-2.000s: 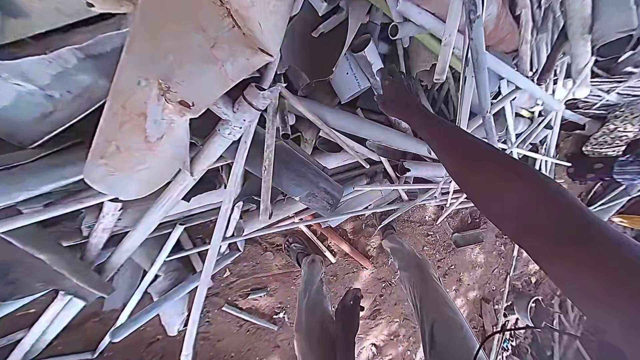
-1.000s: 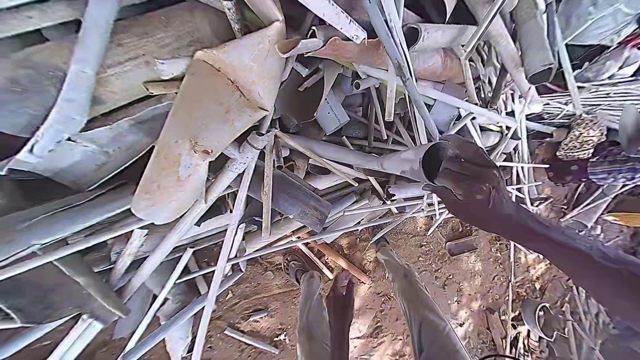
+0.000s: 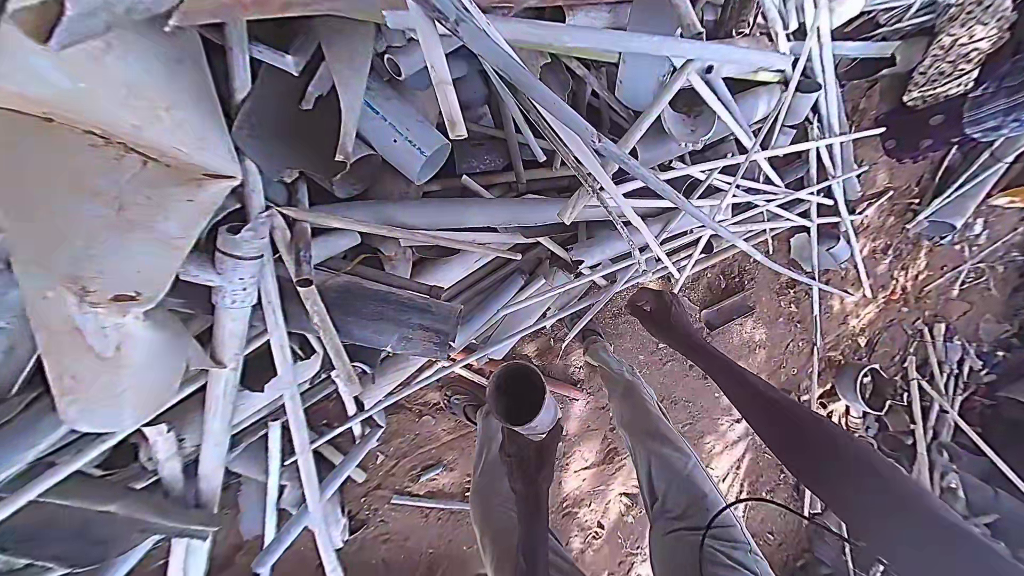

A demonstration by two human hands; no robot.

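Upright in my left hand (image 3: 532, 460), low at the centre in front of my leg, is a short piece of wide plastic pipe (image 3: 524, 400), its dark round mouth facing up. My right hand (image 3: 660, 316) reaches in from the right with its fingers curled, near the edge of a heap of grey scrap pipes. Thin pale strips (image 3: 720, 228) lie just above it. Whether those fingers touch or hold a strip cannot be told. A short brown pipe piece (image 3: 726, 310) lies on the soil to the right of that hand.
Long pipes, split pipes and a large bent sheet (image 3: 112, 192) fill the left and top. A grey pipe with blue writing (image 3: 404, 132) lies in the heap. Brown soil (image 3: 432, 528) surrounds my feet. At the upper right are a patterned cloth (image 3: 960, 52) and more strips.
The right hand was at a pipe's open end in the heap; now it is lower, without that pipe. The left hand, by my leg with no pipe seen in it before, now holds a short pipe.
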